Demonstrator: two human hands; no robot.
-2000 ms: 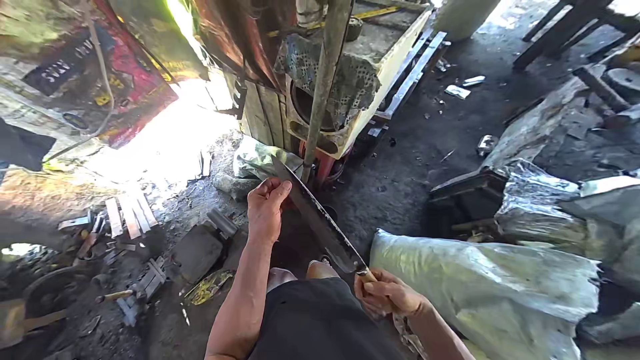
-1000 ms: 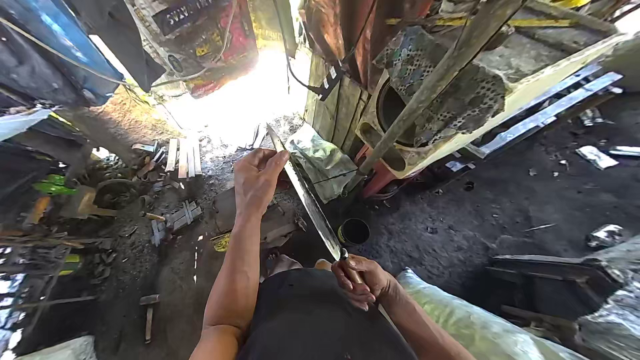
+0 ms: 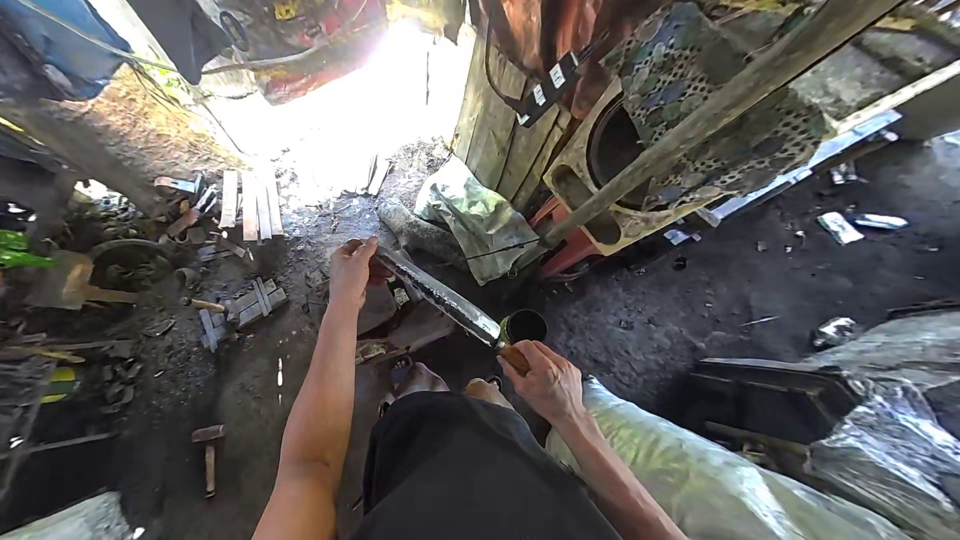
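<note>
A long machete-like blade (image 3: 442, 295) lies slanted across the middle of the head view, dark with a bright edge. Its wooden handle (image 3: 514, 359) is closed in my right hand (image 3: 550, 380), at the lower right end of the blade. My left hand (image 3: 353, 270) is at the far upper left end, its fingers at the blade's tip; some of the fingers are hidden behind it. Just beyond the handle stands a round dark container (image 3: 525, 325) on the ground. My bare knees or feet show below the blade.
A hammer (image 3: 209, 450) lies on the ground at lower left, with wood pieces (image 3: 251, 206) further up. A cloth sack (image 3: 480, 217) rests by a wooden pole (image 3: 720, 112) and a speaker-like box (image 3: 574, 187). A large pale sack (image 3: 697, 465) lies at my right.
The view has swung left since two seconds ago. Both hands stay on the blade, which lies at a flatter slant than one second ago.
</note>
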